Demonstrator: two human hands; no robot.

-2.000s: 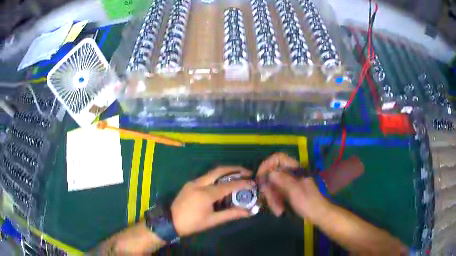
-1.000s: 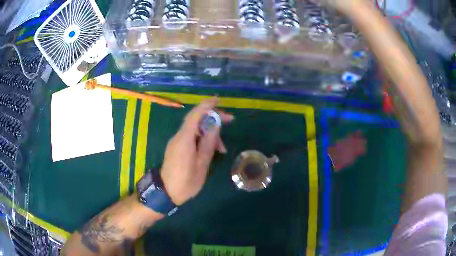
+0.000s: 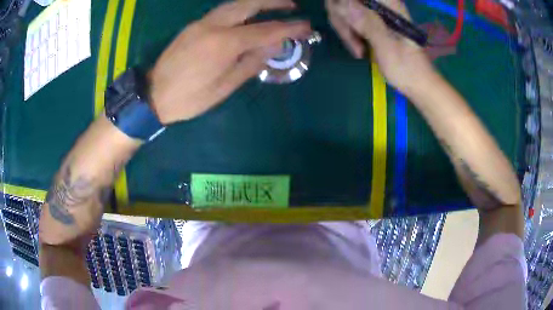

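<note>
A round silver speaker driver (image 3: 284, 74) with a shiny rim and a pale ringed centre is at the top middle, over the green mat; a small tab sticks out at its upper right. My left hand (image 3: 209, 63) reaches from the left, with its fingers and thumb around the driver's upper and left side, hiding part of it. Whether a second small piece sits in its centre I cannot tell. My right hand (image 3: 385, 45) is to the right of the driver, apart from it, and holds a black pen-like test probe (image 3: 397, 23). Its fingertips are blurred near the top edge.
A green label (image 3: 240, 191) lies near the front edge, by yellow tape (image 3: 242, 213). A printed white sheet (image 3: 57, 45) is upper left. Blue tape (image 3: 401, 151), a dark red-brown pad (image 3: 441, 41) and a red block (image 3: 492, 12) are on the right. Trays (image 3: 120, 257) show below the bench edge.
The view has tipped down towards the front edge. My left hand has come to the driver that lay alone on the mat. My right hand has come back from the upper right with a probe.
</note>
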